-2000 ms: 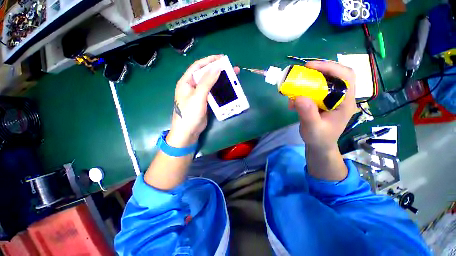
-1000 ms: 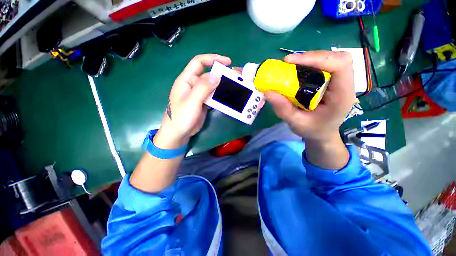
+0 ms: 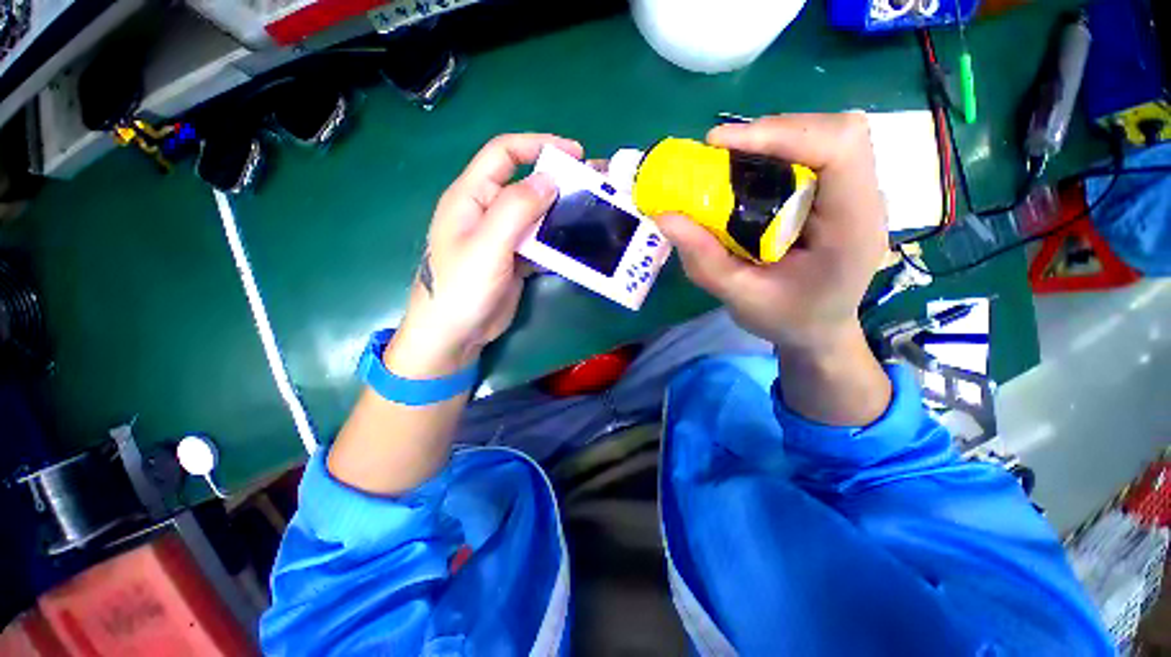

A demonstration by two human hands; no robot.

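Note:
My left hand (image 3: 482,244) holds a white compact camera (image 3: 593,232) above the green mat, thumb at its upper left corner. Its dark screen faces up, with small round buttons at the lower right end. My right hand (image 3: 803,231) grips a yellow squeeze bottle (image 3: 687,180) with a black-wrapped base. The bottle lies nearly level, its white cap against or just behind the camera's upper right edge. The nozzle tip is hidden behind the camera, so I cannot tell if it touches.
A round white lid (image 3: 717,28) and blue bin (image 3: 899,13) stand at the back. White paper (image 3: 903,173), a green pen (image 3: 967,87) and cables lie right. Black round holders (image 3: 312,118) line the tray's edge. A wire spool (image 3: 77,498) and red crate (image 3: 135,603) are lower left.
The bottle has moved left to the camera, its nozzle now out of sight. The camera has turned to lie more level. Over the last second both shift only slightly, the bottle up and left.

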